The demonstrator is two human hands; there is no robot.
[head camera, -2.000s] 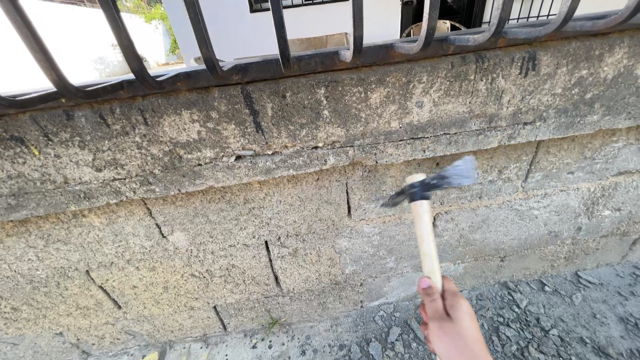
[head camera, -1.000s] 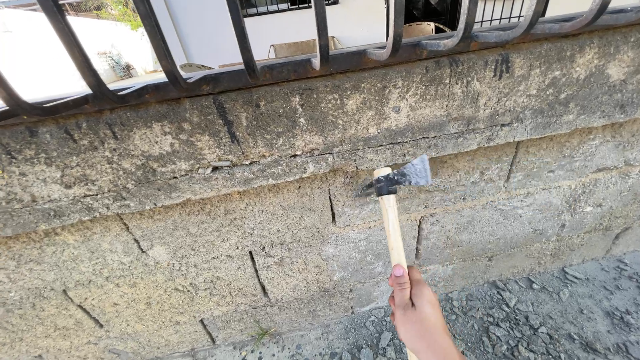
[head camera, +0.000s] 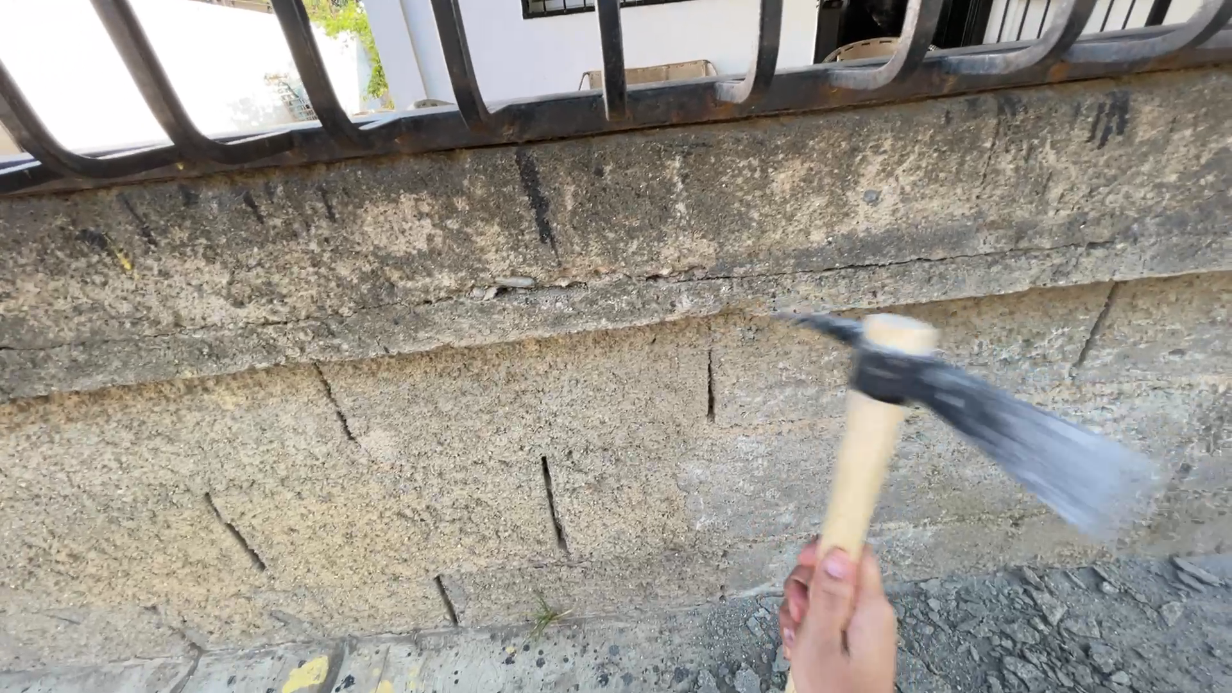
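My right hand grips the pale wooden handle of a small pick mattock with a dark metal head. The head has a narrow point toward the left and a broad, motion-blurred blade toward the lower right. The tool stands nearly upright, leaning a little right, in front of a rough concrete block wall with dark vertical joint gaps. Whether its point touches the wall under the ledge cannot be told. My left hand is out of view.
A black metal railing runs along the wall's top, with a white building behind it. Broken grey stone pieces lie on the ground at lower right. A small grass tuft grows at the wall's foot.
The mattock head has turned: its blade now slants down to the right, where a second ago it pointed nearly level. My right hand has kept hold of the handle.
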